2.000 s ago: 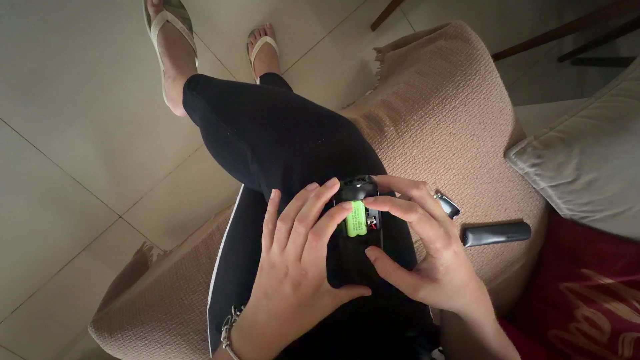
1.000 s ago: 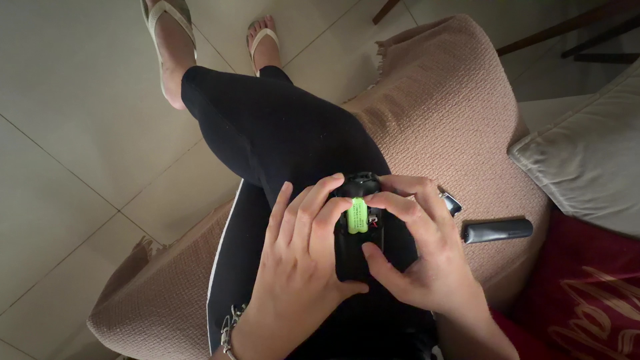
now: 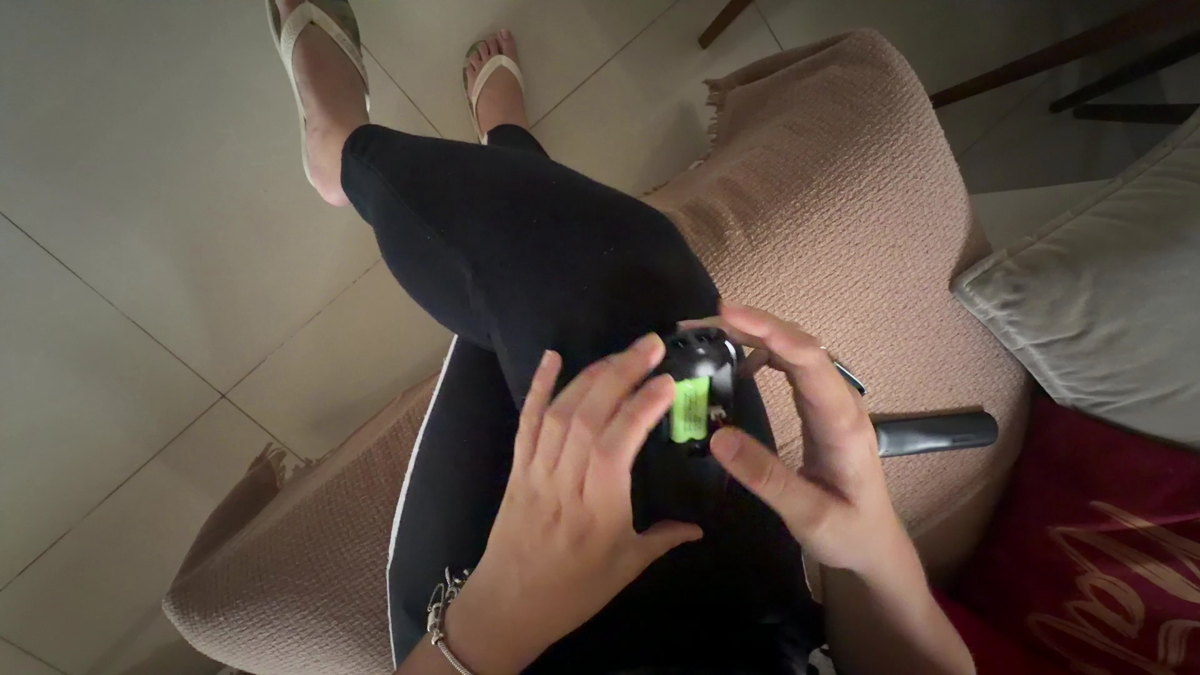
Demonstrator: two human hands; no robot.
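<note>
A black handheld device (image 3: 705, 352), probably a cordless handset, rests over my lap with its battery bay facing up. In the bay lies a green battery pack (image 3: 691, 410), with small wires beside it. My left hand (image 3: 586, 450) has its index and middle fingertips on the device's left edge, its thumb spread below. My right hand (image 3: 811, 431) curls around the right side, thumb near the wires and fingers at the top edge. A dark plastic cover (image 3: 937, 434) lies on the seat to the right. The device's lower part blends into the black trousers.
A pink woven throw (image 3: 844, 187) covers the seat. Partly behind my right hand lies a small shiny item (image 3: 848, 375). A grey cushion (image 3: 1097, 291) and a red cushion with lettering (image 3: 1097, 544) are at the right. Wooden furniture legs (image 3: 1059, 56) show at top right.
My right index finger has lifted off the green battery pack and now sits at the device's upper right. More of the device's top and of the pack shows than before.
</note>
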